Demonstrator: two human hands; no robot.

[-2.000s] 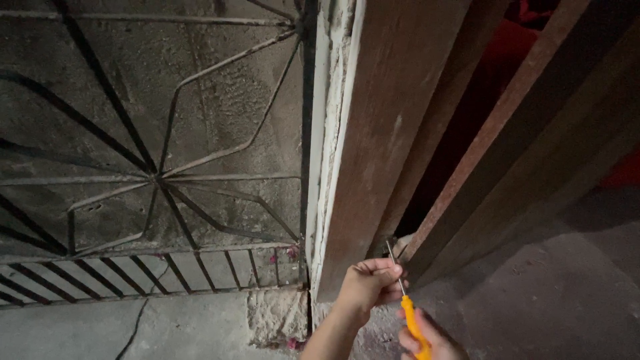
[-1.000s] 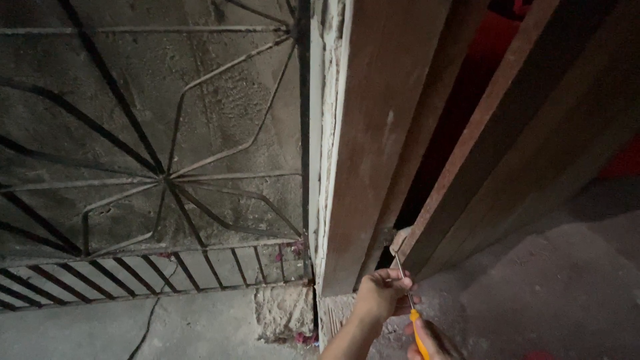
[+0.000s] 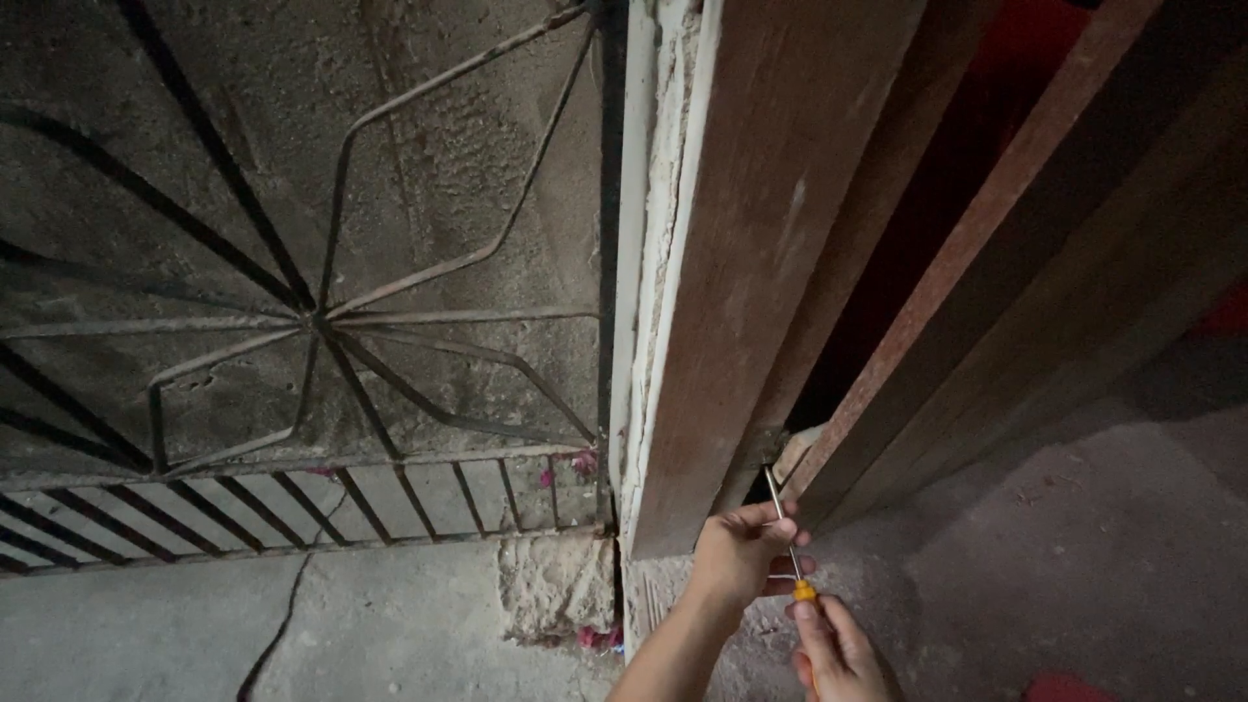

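Note:
My right hand (image 3: 840,648) is closed around the yellow handle of a screwdriver (image 3: 803,591), low in the view. My left hand (image 3: 749,554) pinches the metal shaft between thumb and fingers. The shaft slants up and to the left, its tip at a small dark metal piece, perhaps a hinge (image 3: 770,450), low in the gap beside the wooden door frame (image 3: 770,244). Whether the tip sits in a screw cannot be told. A pale block-like piece (image 3: 799,450) lies beside it, against the edge of the wooden door (image 3: 936,283).
A metal gate (image 3: 317,320) with radiating bars stands at the left. A rough concrete block (image 3: 558,588) lies at the foot of the white-edged frame. The concrete floor (image 3: 409,624) has a crack. Something red (image 3: 1065,686) shows at the bottom right.
Two seconds ago more of the shaft and its tip showed above my left hand, beside the gap. Both hands remain on the screwdriver. The view has shifted slightly.

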